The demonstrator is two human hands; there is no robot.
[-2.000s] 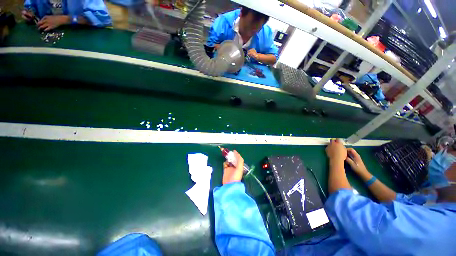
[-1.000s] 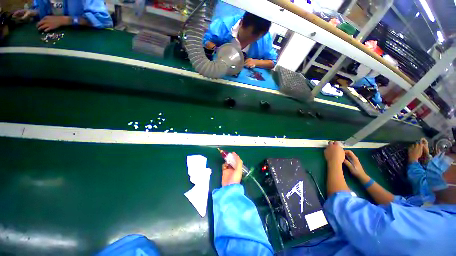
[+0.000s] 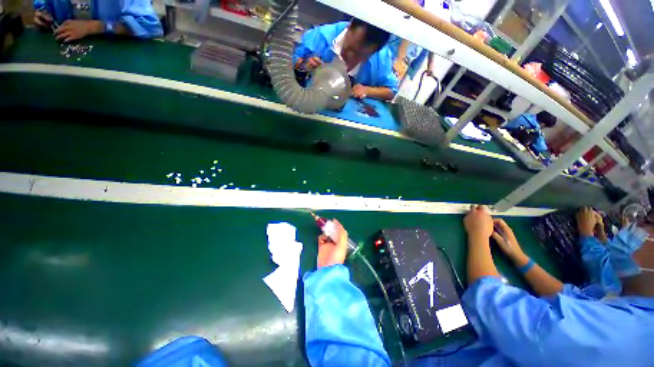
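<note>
My right hand (image 3: pixel 332 245) is closed around a glue syringe (image 3: pixel 327 229) with a red front end, its thin tip pointing up and left near the white rail. A pale hose runs from its rear toward the black controller box (image 3: pixel 423 283), which has a white logo, a white label and a small red light. A white tissue (image 3: pixel 285 264) lies flat on the green bench just left of my right hand. My left hand is not visible; only a blue sleeve shows at the bottom edge.
The white rail (image 3: pixel 251 198) borders the conveyor belt (image 3: pixel 237 147), which carries white bits (image 3: pixel 197 177) and dark parts (image 3: pixel 372 151). A person in blue works close at the right. Others sit across the line beside a grey duct (image 3: pixel 297 89). A slanted metal post stands at the right.
The white bits and dark parts on the belt have moved left. My right hand and the syringe have hardly moved. A person's hands at the far right have come into view.
</note>
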